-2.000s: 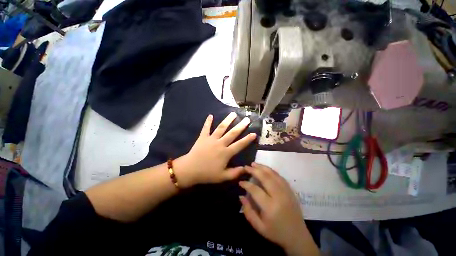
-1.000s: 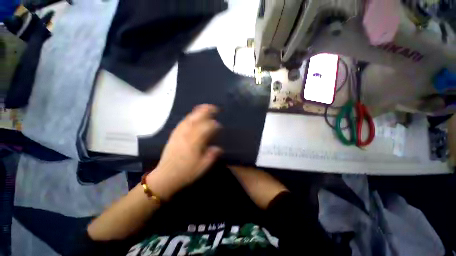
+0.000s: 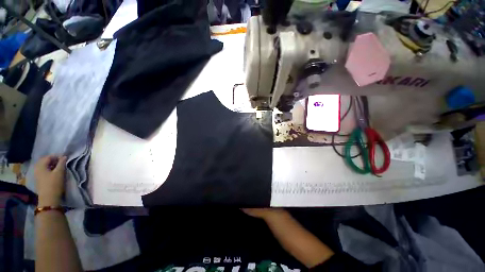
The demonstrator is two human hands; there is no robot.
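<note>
A dark fabric panel point(image 3: 223, 154) lies flat on the table with its upper right corner under the sewing machine's presser foot point(image 3: 261, 113). My left hand point(image 3: 50, 172) is at the far left, at the lower end of the stack of pale grey panels point(image 3: 72, 90), its fingers and thumb curled together on a dark-edged piece. My right hand point(image 3: 258, 212) is at the table's front edge, below the dark panel; its fingers are mostly hidden and its hold cannot be told.
Another dark piece point(image 3: 154, 69) lies between stack and machine. The cream machine head point(image 3: 319, 64) stands at the upper right. Right of the needle are a lit phone point(image 3: 323, 113), a cord, green-and-red-handled scissors point(image 3: 367, 151) and paper tags point(image 3: 419, 159). Grey fabric point(image 3: 388, 239) hangs below the table's edge.
My left hand has left the dark panel and moved left to the grey stack. My right hand has withdrawn from the panel to the table's front edge. The panel remains under the foot. The view has shifted.
</note>
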